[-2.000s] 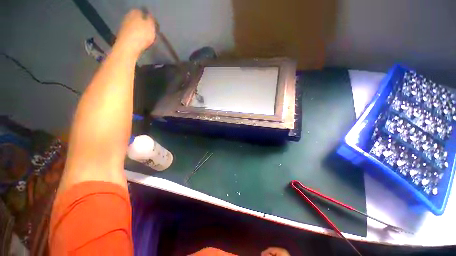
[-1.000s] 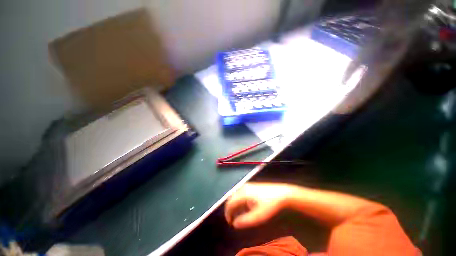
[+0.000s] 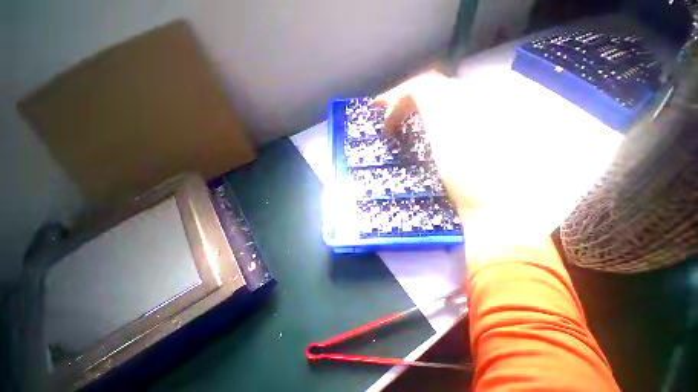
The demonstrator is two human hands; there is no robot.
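Observation:
My right hand point(image 3: 417, 103) reaches over the right board bin, its fingers bent down at the upper part of the panels; glare washes out much of the hand, and I cannot tell if it grips a panel. The blue bin point(image 3: 367, 246) holds PCB panels point(image 3: 398, 181) with rows of silver and dark parts. The red-handled clamp point(image 3: 315, 352) lies open in a V near the bench edge, its metal ends partly by my orange sleeve. My left hand is out of the picture.
The solder pot point(image 3: 207, 237) with a bright silver surface stands at left on the green mat point(image 3: 291, 291). Brown cardboard point(image 3: 138, 115) leans against the wall behind it. Another blue bin of panels point(image 3: 585, 73) is at upper right. A brown mesh-like rounded object point(image 3: 635, 207) is at right.
The view has swung right from the pot. My right hand has moved from below the bench edge up onto the panels in the bin. The left arm has left the picture.

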